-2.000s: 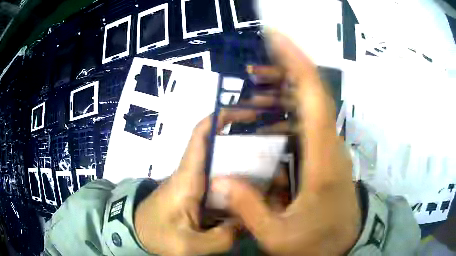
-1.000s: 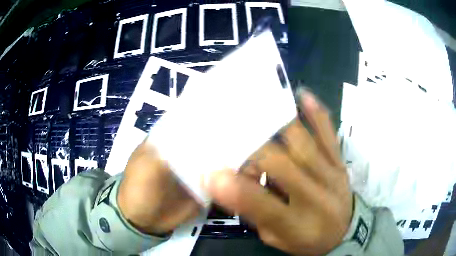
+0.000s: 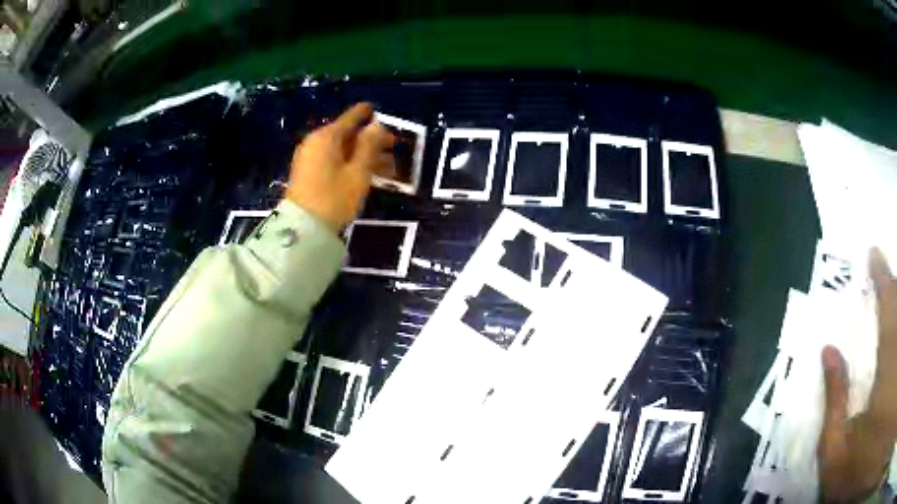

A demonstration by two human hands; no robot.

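Note:
My left hand (image 3: 332, 169) is at the far row, its fingertips at the left side of a dark panel with a white adhesive frame (image 3: 405, 157). Blur hides whether they grip it. More framed panels lie to its right, one of them at the row's end (image 3: 690, 179). My right hand (image 3: 858, 413) is cut off by the right edge. Its thumb and a finger are spread over the white sheet pile; I cannot tell if it holds a piece. A large white die-cut sheet (image 3: 472, 394) lies tilted over the middle panels, with two dark openings near its upper end.
The sheet pile (image 3: 861, 187) lies at the right, with ragged strips at its lower left. Glossy wrap covers the dark panel rows (image 3: 177, 207). A green surface (image 3: 590, 59) and pale strip (image 3: 762, 136) lie beyond. A round fan-like object (image 3: 44, 162) and cables are at far left.
The hands were together with a panel and a white sheet piece. They have parted, left to the far row, right to the pile. The view has shifted, and the left end of the far row shows another framed panel.

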